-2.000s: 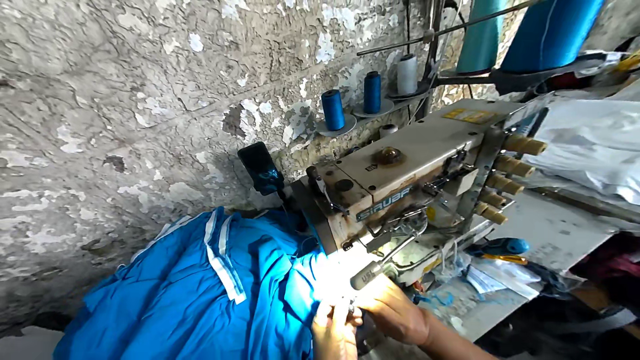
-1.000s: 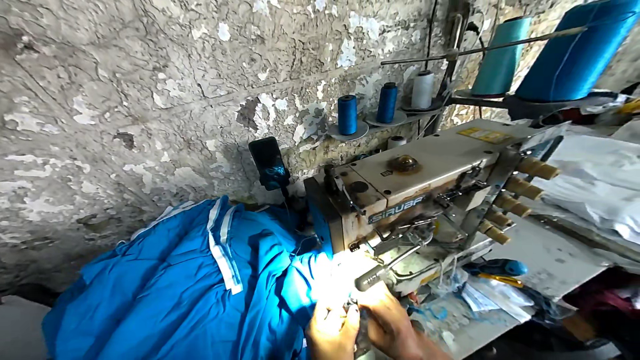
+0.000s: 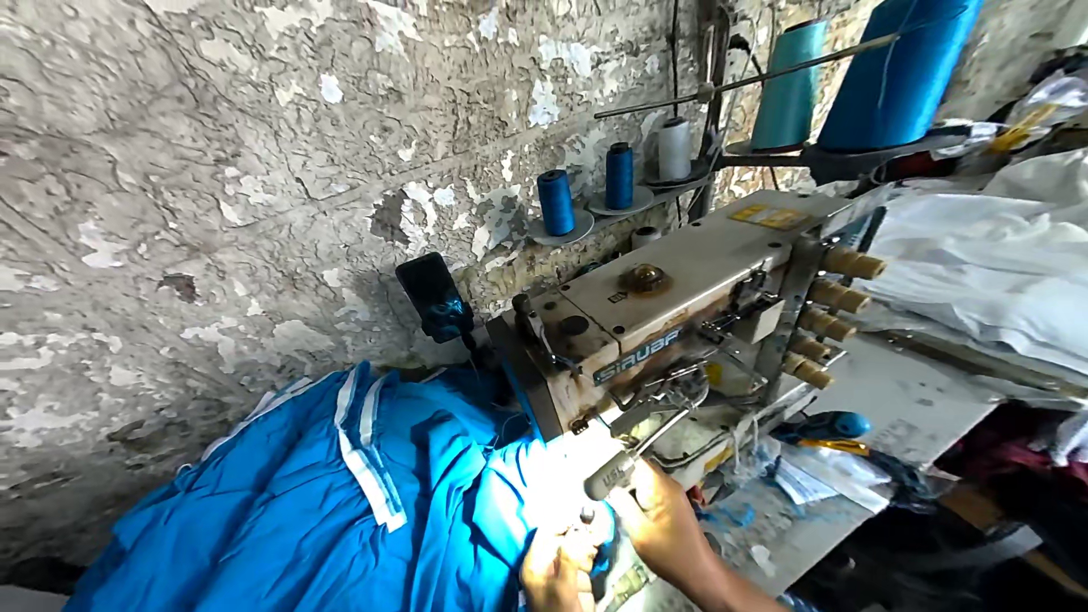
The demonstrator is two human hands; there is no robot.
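Observation:
Blue fabric with white tape strips [image 3: 280,501] lies heaped left of a Siruba industrial sewing machine [image 3: 654,331]. Beside the needle area, my left hand [image 3: 561,565] pinches an edge of the blue cloth, its fingers bent. My right hand [image 3: 659,518] is just right of it, below a small grey lamp bar [image 3: 609,476], with fingertips near the cloth; glare and overlap hide whether it grips anything. Bright light washes out the needle and presser foot.
Blue thread spools [image 3: 556,202] and large thread cones [image 3: 901,76] stand behind the machine. A phone-like device on a holder [image 3: 429,289] is by the wall. White fabric [image 3: 986,263] lies at right; a blue-handled tool [image 3: 837,425] and scraps are on the table [image 3: 901,416].
My right hand has shifted up beside the lamp bar, its fingers now farther from my left hand. The view has moved slightly.

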